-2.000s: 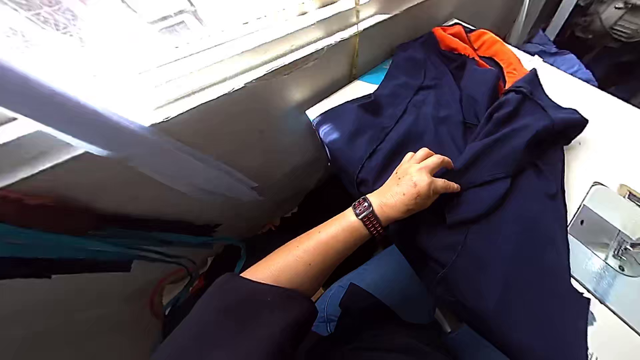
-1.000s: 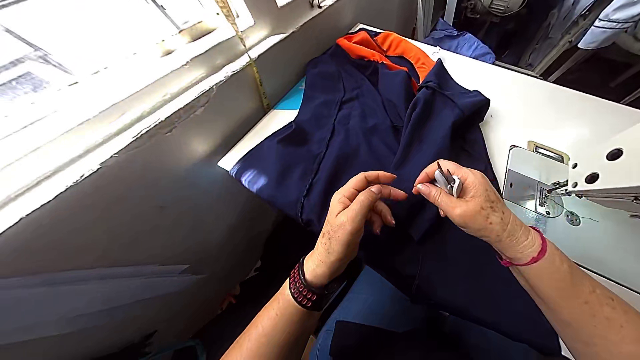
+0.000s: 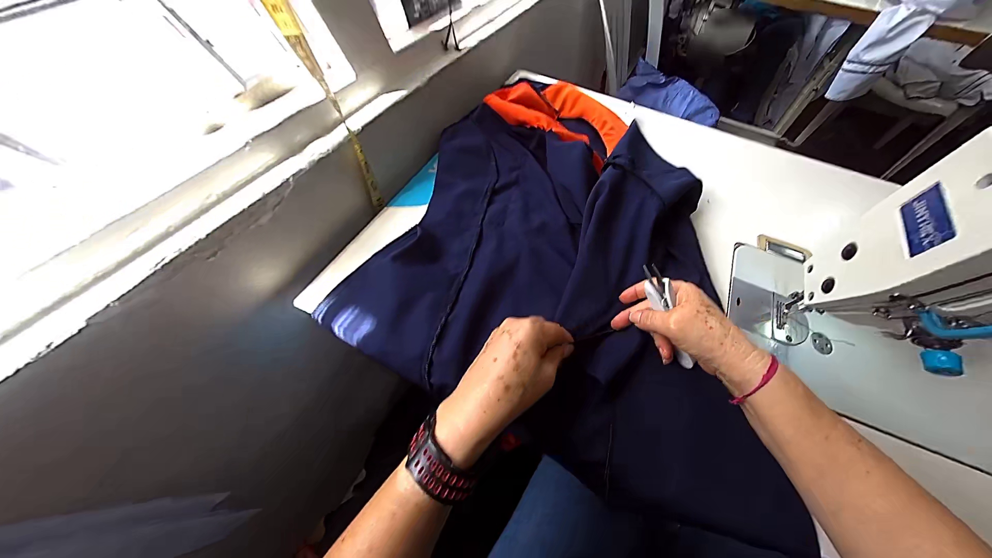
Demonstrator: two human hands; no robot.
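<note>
A navy garment (image 3: 527, 232) with an orange lining part (image 3: 585, 112) at its far end lies over the white table and hangs over its near edge. My left hand (image 3: 515, 368), with a dark perforated watch strap at the wrist, pinches a bit of the navy cloth or a thread at its middle. To its right, my right hand (image 3: 682, 322) holds small white-handled thread snips (image 3: 664, 298), their blades pointing up and away. Its thumb and forefinger are close together near a dark strand or fold that runs towards my left hand.
A white sewing machine (image 3: 914, 240) stands at the right, its needle area beside the garment. A yellow tape measure (image 3: 356, 147) hangs at the window sill on the left. Blue cloth (image 3: 670, 93) lies past the table's far edge, and striped white cloth (image 3: 880, 50) hangs at the upper right.
Two seconds ago only my left hand showed, on the garment; my right hand with the snips came in afterwards. Since one second ago my left hand has turned and closed its fingers lower on the cloth.
</note>
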